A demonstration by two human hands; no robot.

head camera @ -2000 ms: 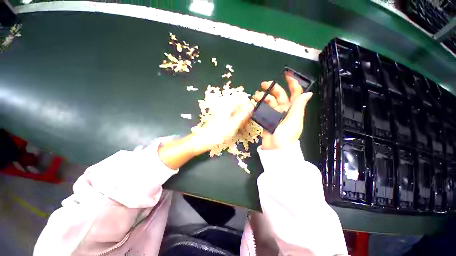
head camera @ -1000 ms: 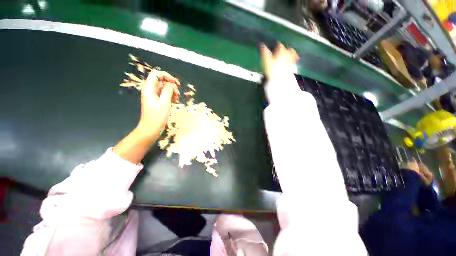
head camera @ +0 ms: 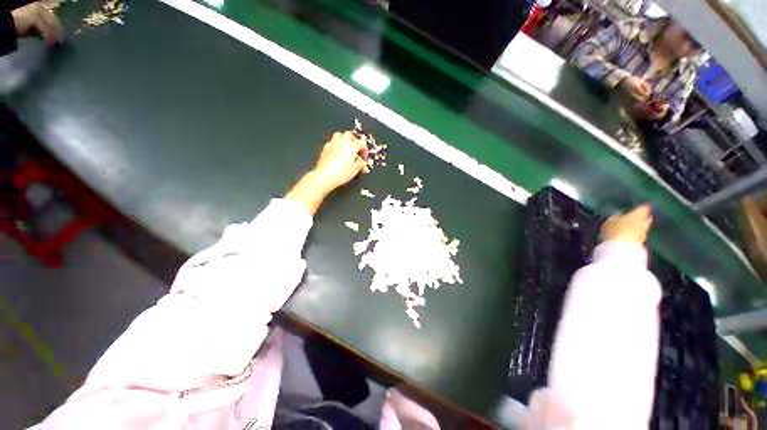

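My left hand (head camera: 343,159) is at the small darker scatter of brownish pieces (head camera: 376,152) on the dark green bench, fingertips down on its left side; whether it pinches a piece cannot be seen. The main heap of small pale pieces (head camera: 409,245) lies to the right and nearer to me. My right hand (head camera: 626,225) is over the far part of the stacked black blister tray (head camera: 538,277); it is small and blurred, and what its fingers hold cannot be told. My right sleeve covers much of the tray.
A green conveyor belt (head camera: 458,126) runs beyond a white strip (head camera: 420,138). A large black object (head camera: 462,25) stands on the belt at the top. Another person's hand (head camera: 38,23) is at the far left near a small pile (head camera: 105,13). Another worker (head camera: 643,63) sits across the line.
The black housing seen in my right hand two seconds ago is no longer visible. My right hand has moved from over the belt to the tray. A black object now shows at the top.
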